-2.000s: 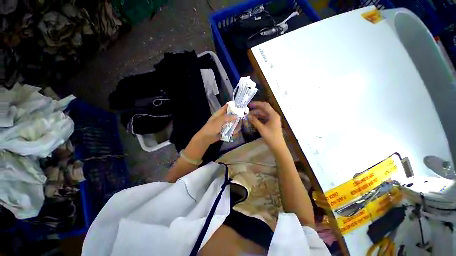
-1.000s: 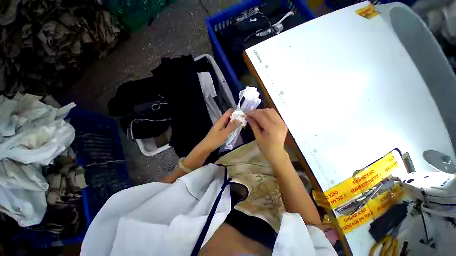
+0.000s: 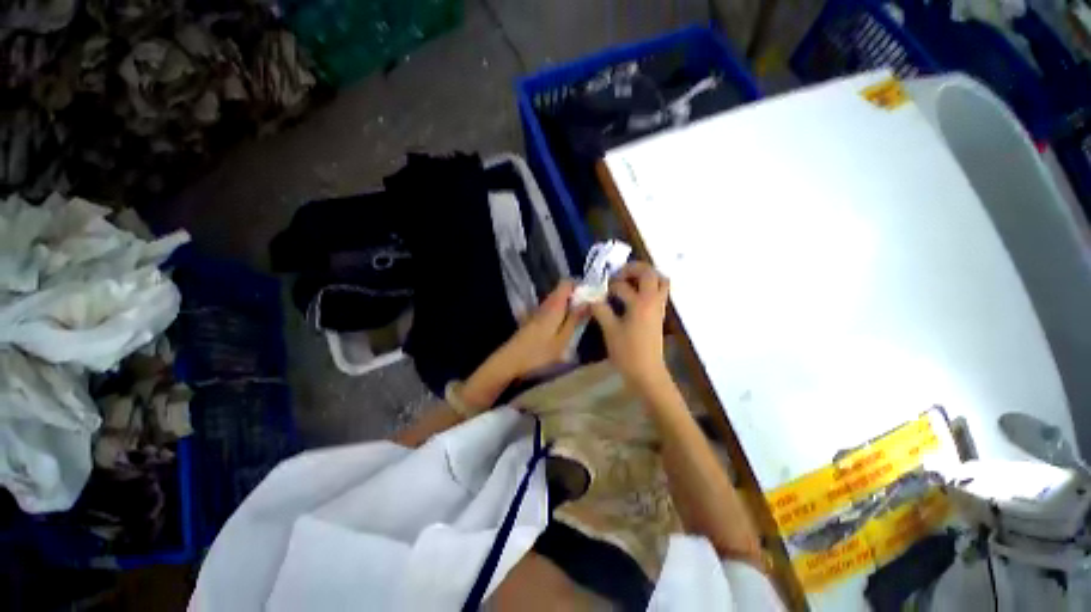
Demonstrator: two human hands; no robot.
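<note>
A bunch of white labels or tickets [image 3: 607, 262], narrow and stacked, is held above my lap beside the table's left edge. My left hand [image 3: 544, 331] grips it from the left, low on the bunch. My right hand [image 3: 635, 313] is on its right side, with the fingertips at the pale middle part where both hands meet. The lower end of the bunch is hidden behind my fingers. The print on it is too blurred to read.
The white machine table [image 3: 826, 239] is on the right, with yellow tape [image 3: 855, 481] near the machine head [image 3: 1017, 488]. A white bin [image 3: 355, 359] with black cloth [image 3: 449, 269] and a blue crate [image 3: 535, 132] stand ahead. Off-white cloth [image 3: 84, 287] is heaped left.
The bunch's fanned upper end looks shorter and its lower end no longer shows below my hands. My hands stay close together on it. The view has tilted slightly, so the table sits lower.
</note>
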